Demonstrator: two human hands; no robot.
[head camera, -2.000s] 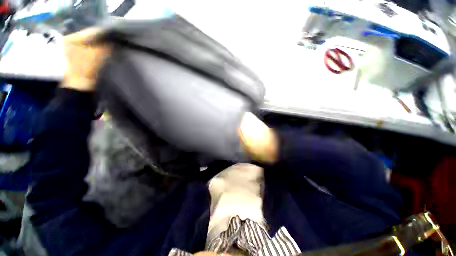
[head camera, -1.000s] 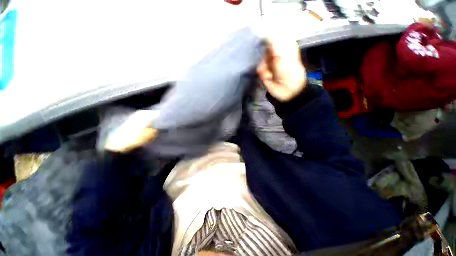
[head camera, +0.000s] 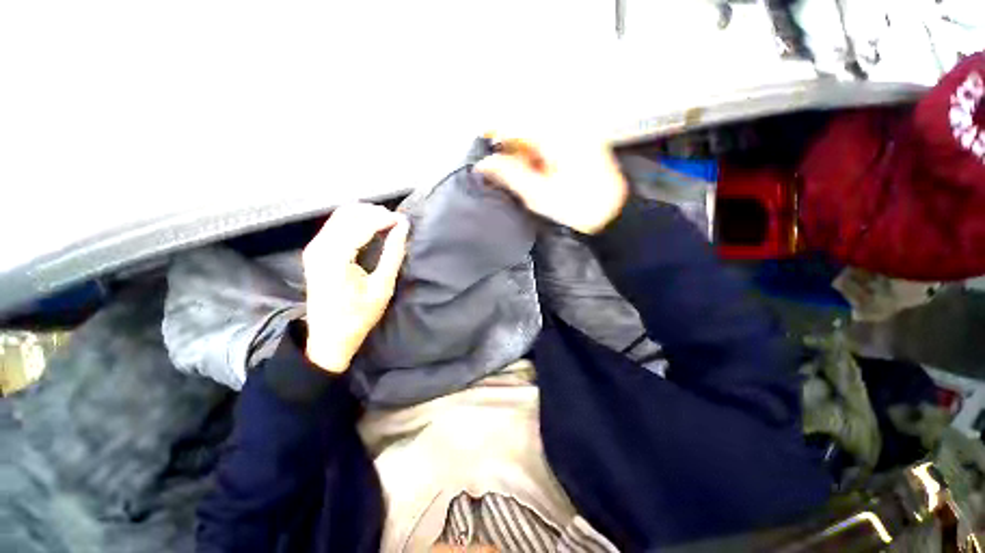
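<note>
A grey garment (head camera: 454, 292) lies bunched on the lap under the table edge, its smoother plain side showing in the middle. My left hand (head camera: 351, 281) is at its left side, thumb and fingertips together on a fold of the cloth. My right hand (head camera: 562, 178), slightly blurred, is at the upper end of the cloth by the table edge, fingertips closed on the grey edge. Whether a seam lies between the fingers cannot be told.
The white table (head camera: 324, 97) spans the top, its grey edge curving just beyond my hands. Mottled grey cloth (head camera: 119, 400) is piled at the left. At the right are a red stool (head camera: 753, 211) and a person's dark red sleeve or top (head camera: 891, 194).
The grey cloth has come down from over the table onto the lap. The hands are nearer each other; my left hand has moved right and up. The view has turned right, and the sewing machine is out of view.
</note>
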